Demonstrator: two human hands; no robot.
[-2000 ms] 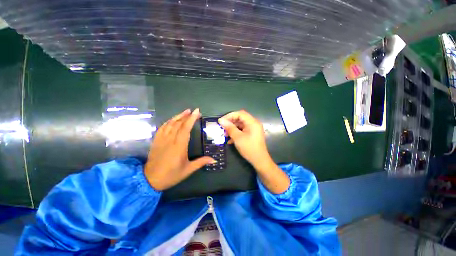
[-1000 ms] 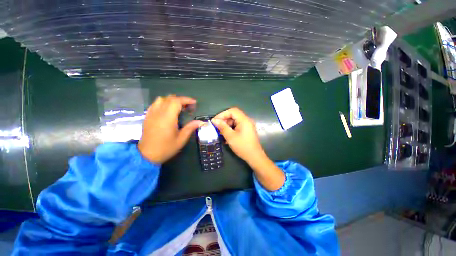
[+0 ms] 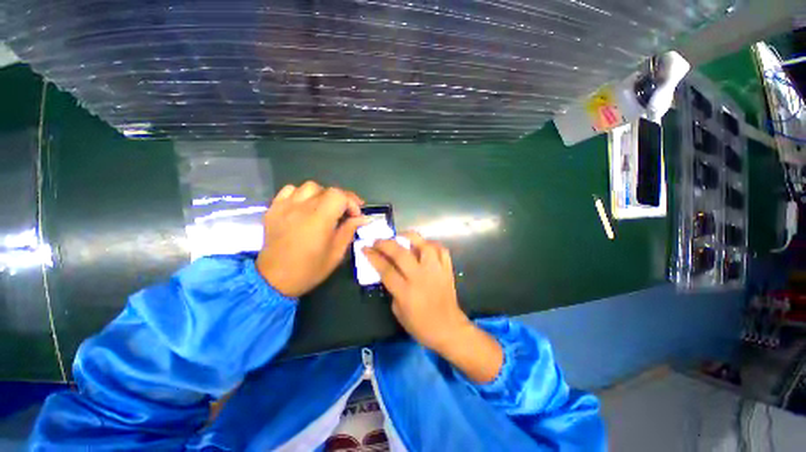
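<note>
A black keypad phone point(image 3: 387, 212) lies upright on the dark green mat in front of me, its lower part mostly covered. A white card point(image 3: 368, 265) lies over the phone's keys and lower screen. My right hand point(image 3: 422, 284) holds the card by its fingertips against the phone. My left hand point(image 3: 309, 231) is at the phone's upper left, thumb and forefinger pinched together at the screen edge. Whether a film is between those fingertips cannot be told; the screen glares.
A tall stack of clear ridged trays point(image 3: 292, 71) spans the back. A clear glaring sheet point(image 3: 226, 199) lies left. At right are a thin pale stick point(image 3: 604, 219), a large black phone point(image 3: 649, 163) on white, a labelled container point(image 3: 601, 115) and a tray of black phones point(image 3: 707, 185).
The white card has left its spot on the mat at right and is now on the phone under my right hand. My left hand's fingers have closed at the screen's upper left edge.
</note>
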